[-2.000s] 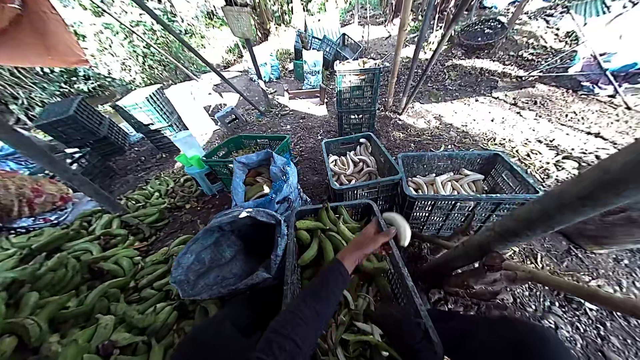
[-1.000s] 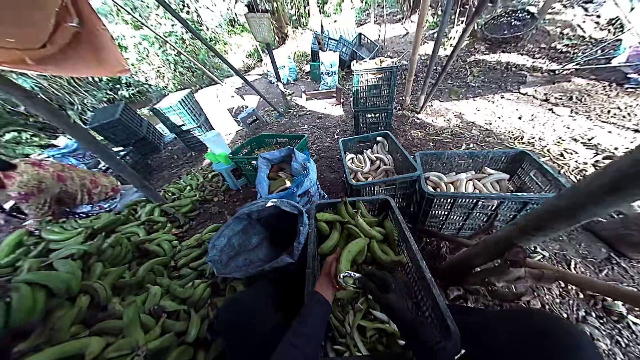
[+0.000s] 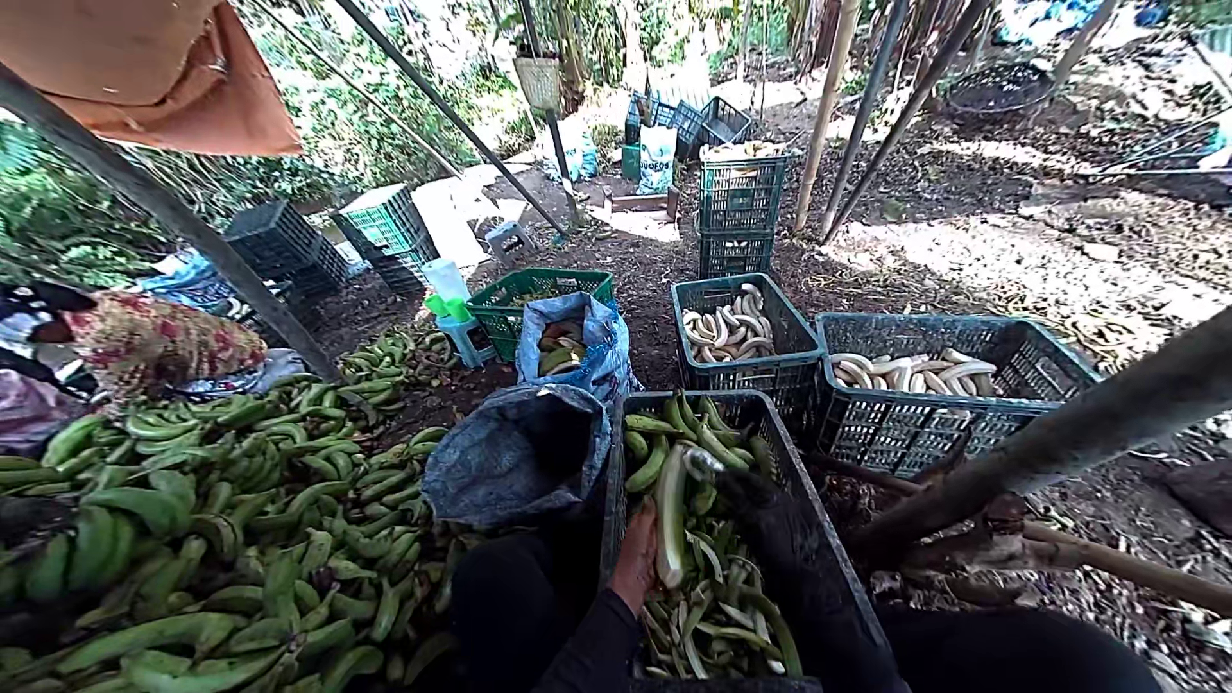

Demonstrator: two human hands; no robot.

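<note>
My left hand (image 3: 635,556), bare, holds a partly peeled plantain (image 3: 672,515) upright over a black plastic crate (image 3: 784,433) between my knees. My right hand (image 3: 749,496), in a dark glove, is at the plantain's upper end around a shiny tool (image 3: 705,460), whose kind I cannot tell. Green plantains (image 3: 647,464) fill the crate's far part, and peel strips (image 3: 717,630) lie in its near part. Peeled plantains (image 3: 733,327) lie in a crate beyond, and others (image 3: 914,373) are in a wider crate at the right.
A heap of green plantains (image 3: 241,539) covers the left ground. An open blue sack (image 3: 520,457) stands beside my crate, with another sack (image 3: 602,351) behind. A wooden pole (image 3: 1059,433) slants across the right. A person (image 3: 159,342) is at the far left, near stacked crates (image 3: 274,241).
My left hand was over the crate's right rim with a peeled plantain two seconds ago. Since then it has come back over the crate, and the plantain now in it shows more pale flesh than one second ago.
</note>
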